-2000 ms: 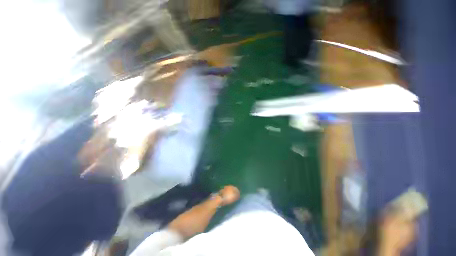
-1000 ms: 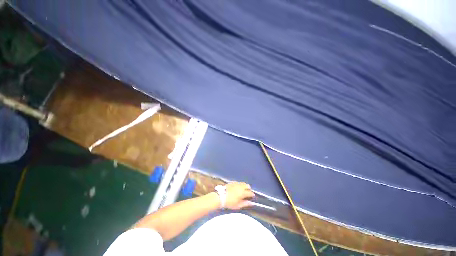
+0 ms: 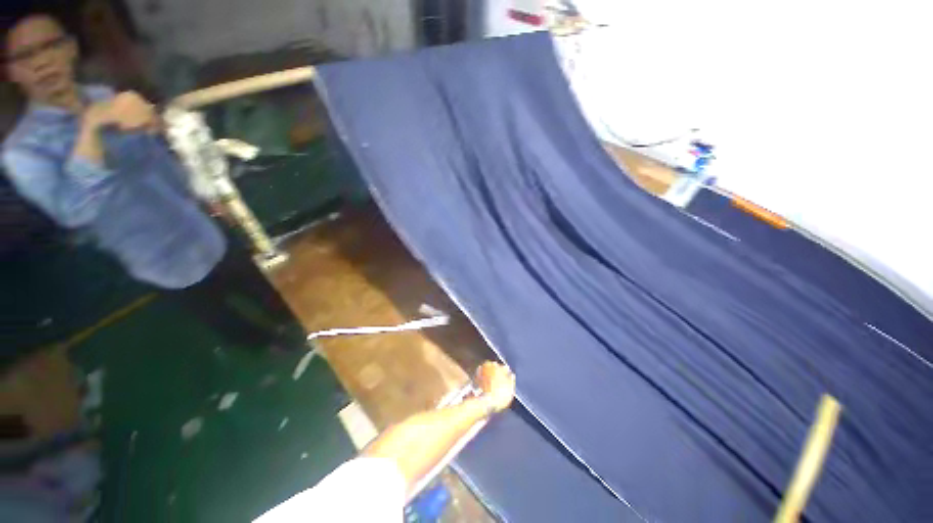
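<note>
My left hand reaches in from the bottom and is closed at the pale edge of the navy fabric ply, above the cutter rail. The ply hangs in long folds from a pole at the far end and runs over the table to the lower right. Flat navy cloth lies beneath it. The silver cutter rail is mostly hidden by my forearm. A yellow wooden stick rises from the bottom right; its lower end is cut off. My right hand is out of the picture.
The brown table end carries a thin white strip. A blue clamp is beside the rail. A person in a blue shirt stands left of the pole. A small blue and white unit is at the far edge.
The view has turned towards the table end and the person there. My left hand has moved from the near table edge to the ply's edge. The stick now points up at the right.
</note>
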